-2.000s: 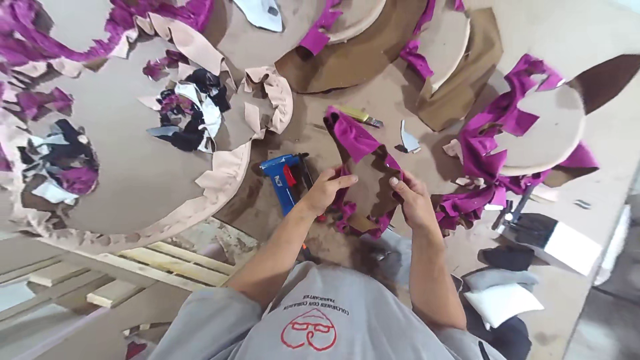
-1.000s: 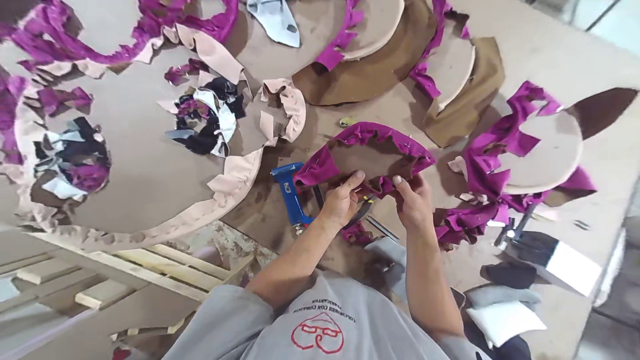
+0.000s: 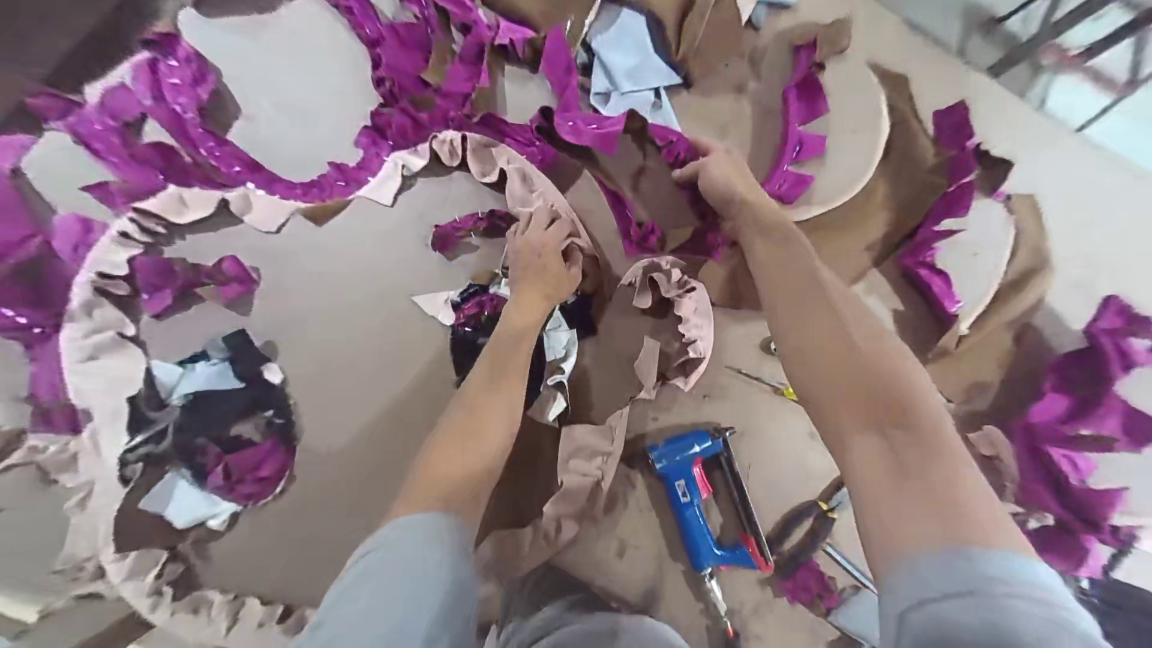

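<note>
My right hand [image 3: 715,180] grips the edge of a brown piece trimmed with magenta fabric [image 3: 641,236], reaching toward the upper middle. Further left, my left hand [image 3: 543,256] lies on the gathered pale pink fabric border [image 3: 549,200]; its fingers are bent, and whether they pinch the fabric cannot be told. Just below that hand is a round patch of black, white and magenta scraps [image 3: 490,337], partly covered by my forearm. A curled pale pink ruffled piece [image 3: 693,328] lies between my arms.
A blue pneumatic stapler [image 3: 693,504] lies below my hands, with dark-handled pliers [image 3: 804,531] and a thin pointed tool with a yellow handle [image 3: 765,382] to its right. Brown pieces edged in magenta [image 3: 796,135] lie at right. Another scrap patch [image 3: 211,432] is at left.
The magenta-trimmed piece, held in both hands near my body before, is now further forward in my right hand. My left hand has moved onto the pink border. The view has shifted strongly.
</note>
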